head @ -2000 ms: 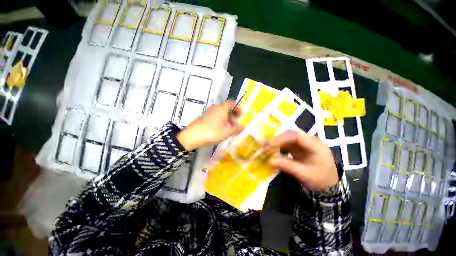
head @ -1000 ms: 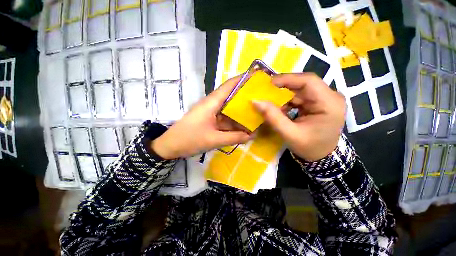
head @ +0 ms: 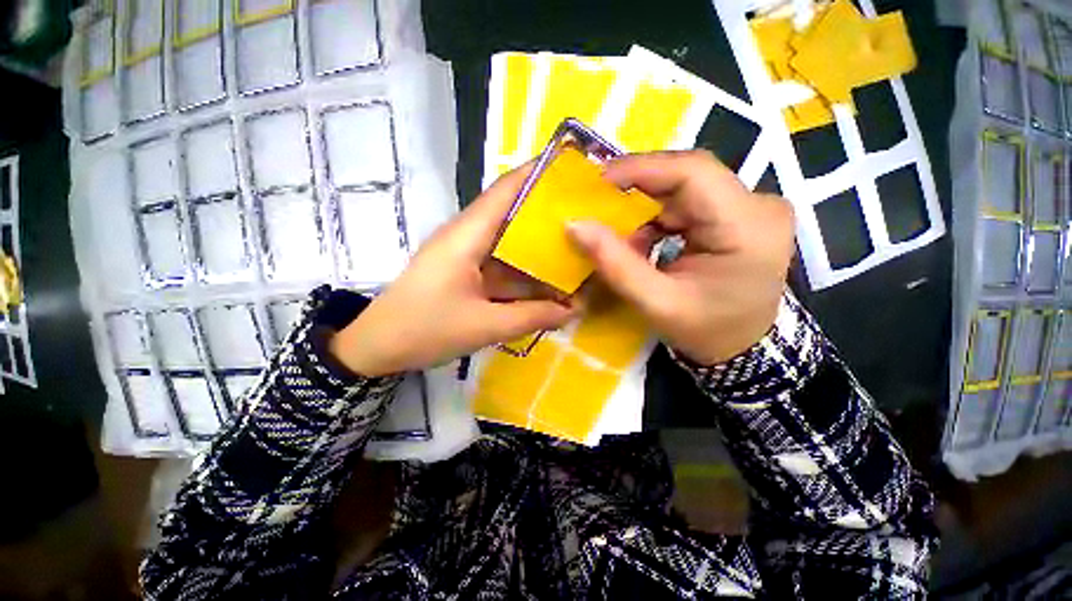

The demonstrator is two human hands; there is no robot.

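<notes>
My left hand holds a thin dark and silvery frame at the picture's centre, tilted, its upper end showing. A solid yellow adhesive piece lies over the frame's opening. My right hand holds the piece at its right corner, with the thumb on its face and the fingers at the frame's upper right edge. A small grey object shows at my right fingers; I cannot tell what it is. The die-cut adhesive sheets lie beneath both hands, partly hidden.
The near blister tray with frames is at left, partly under my left sleeve. A white waste grid with loose yellow pieces lies upper right. The second blister tray is at far right. Another waste grid shows at the far left edge.
Since two seconds ago, the frame and yellow piece have come clearly into view between my hands. Over the last second, hands, frame and piece have shifted slightly up and left in the picture, with the surroundings.
</notes>
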